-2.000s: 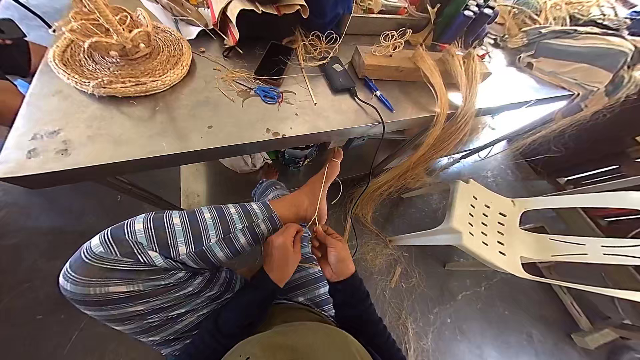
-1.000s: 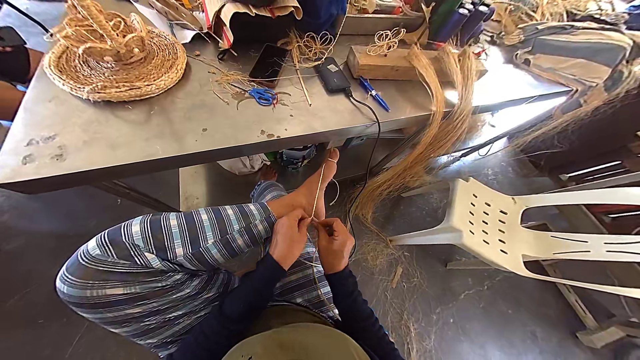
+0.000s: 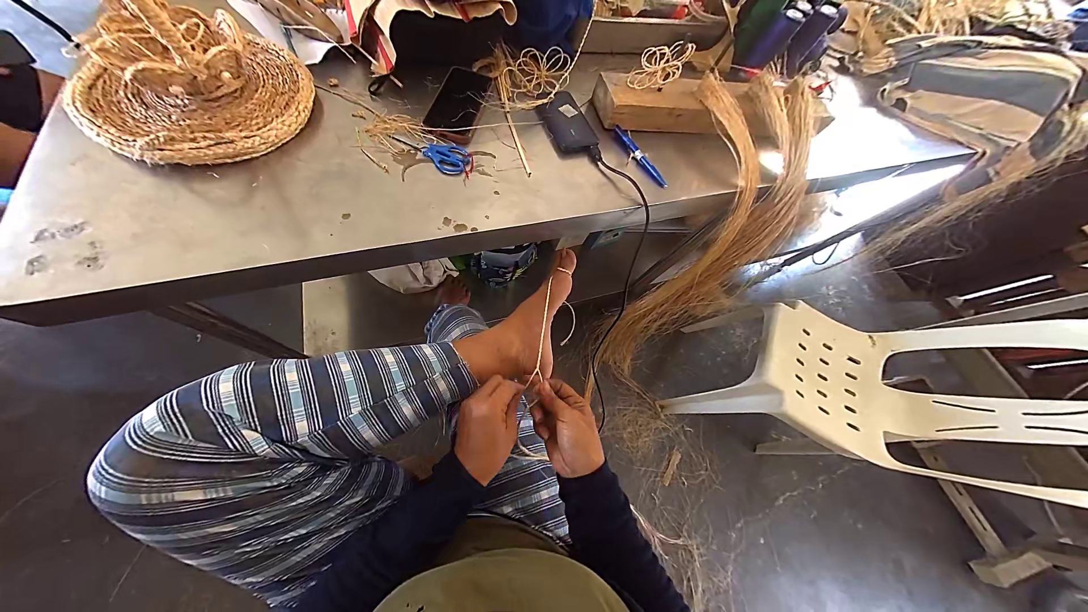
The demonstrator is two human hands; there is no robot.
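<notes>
A thin pale fibre cord (image 3: 547, 327) runs from the big toe of my raised bare foot (image 3: 510, 340) down toward my hands, with the strands meeting just above my fingertips. My left hand (image 3: 489, 425) pinches strands beside the heel. Close to its right, my right hand (image 3: 568, 429) grips strands between thumb and fingers. A loose cord end curls out to the right of the foot, and more cord hangs below the hands. The finger details at the crossing are too small to tell.
The metal table (image 3: 280, 225) carries a coiled woven fibre mat (image 3: 187, 110), blue-handled scissors (image 3: 448, 158), a phone (image 3: 459, 100), a black device (image 3: 567, 124) with a cable, a blue pen (image 3: 641, 158) and a wood block (image 3: 654, 106). Long raw fibres (image 3: 722, 255) hang over its edge near a white plastic chair (image 3: 837, 382).
My hands have shifted slightly around the cord junction near the heel, moving a little closer together than one second ago. The foot and the looped cord stay in place.
</notes>
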